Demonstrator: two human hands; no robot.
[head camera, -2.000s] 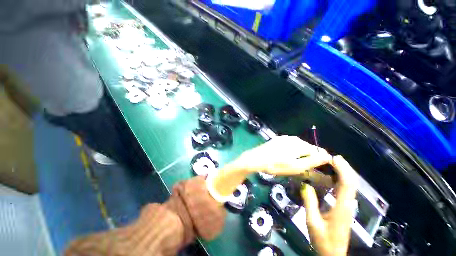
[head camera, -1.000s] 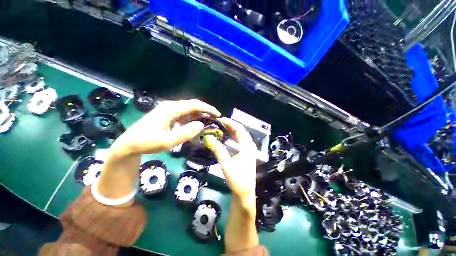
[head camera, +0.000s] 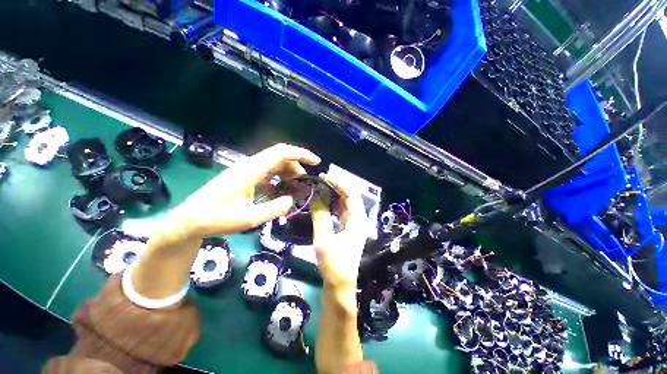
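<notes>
My left hand (head camera: 245, 193) and my right hand (head camera: 340, 237) hold a black motor housing (head camera: 311, 188) between them, above the green bench. A thin pink-red wire shows inside the housing between the thumbs. Something yellow shows at my right fingertips; I cannot tell what it is. Housings with silver motor plates (head camera: 261, 277) lie in a loose row below and between my arms. Black housings without plates (head camera: 135, 184) lie left of my left hand. The white screw feeder (head camera: 360, 191) stands behind my right hand, partly hidden by it.
A dense heap of finished motor assemblies (head camera: 512, 314) lies right of my right hand. The black screwdriver and its cable (head camera: 541, 186) slant across from the right. Loose pale plates (head camera: 45, 144) lie at far left. A blue bin (head camera: 351, 80) stands beyond the metal rail.
The view has swung right from the pale plates to the feeder and finished heap. Both hands stay together; the held housing has been turned between them, and its wire now shows.
</notes>
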